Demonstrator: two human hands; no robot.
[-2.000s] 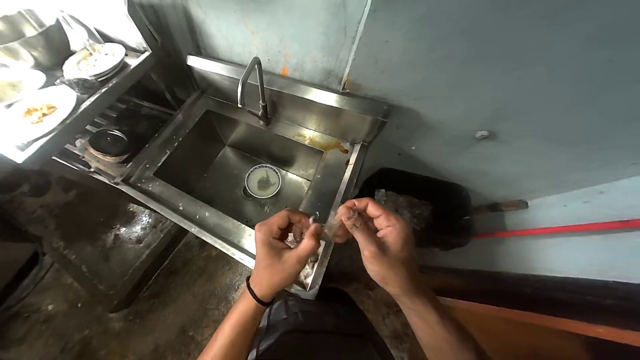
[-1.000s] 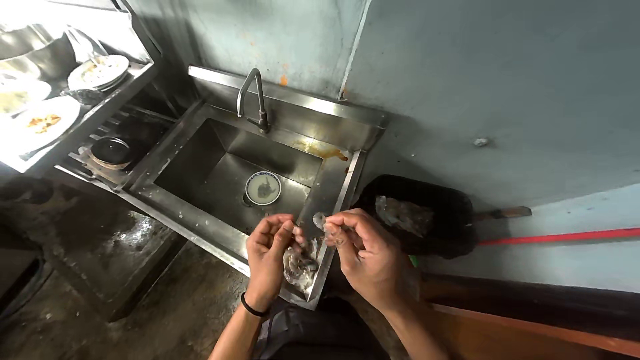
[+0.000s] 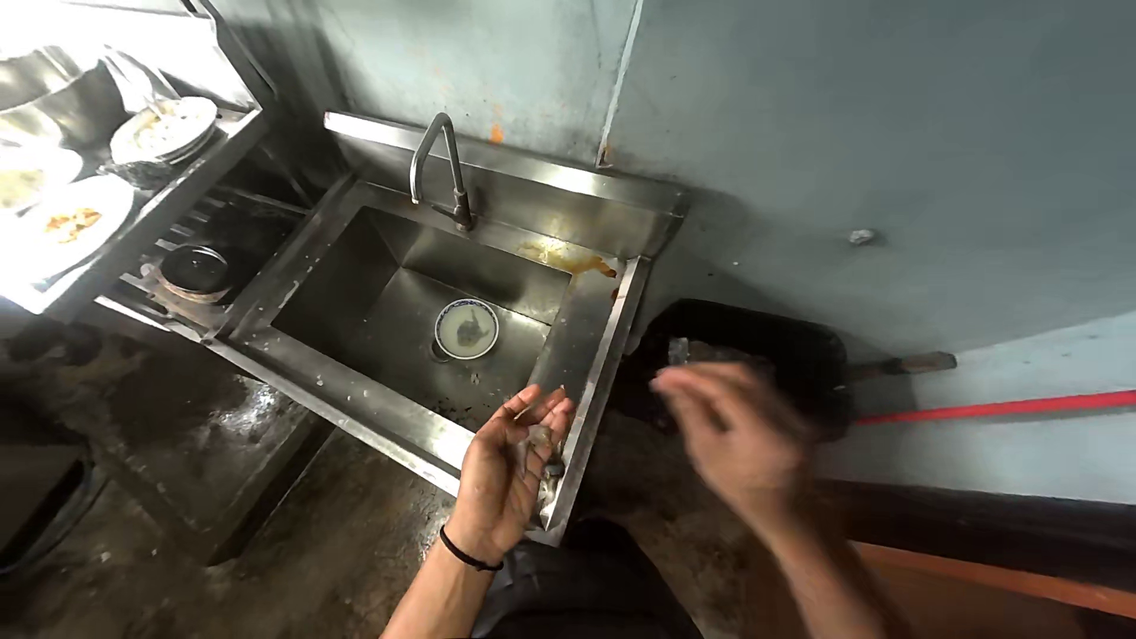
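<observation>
My left hand (image 3: 510,466) is palm up over the near right corner of the steel sink (image 3: 382,417), fingers curled around a small translucent greyish piece (image 3: 535,444), perhaps a peeled shrimp. More wet greyish pieces (image 3: 550,484) lie beside it on the sink's ledge. Blurred by motion, my right hand (image 3: 737,435) is over the near edge of a black bin (image 3: 754,319); whether it holds anything cannot be made out. A blue-rimmed bowl (image 3: 467,328) with cloudy liquid and a greyish piece stands in the basin.
A tall faucet (image 3: 441,169) rises at the sink's back edge. Plates with food scraps (image 3: 164,130) and metal bowls stand on a rack at the left, a black round lid or pan (image 3: 193,269) below. A wooden handle (image 3: 914,363) sticks out beside the bin, near a red pipe (image 3: 1003,410).
My hands, close together over the sink corner earlier, have parted. The right one has moved right, over the bin, and the left has turned palm up.
</observation>
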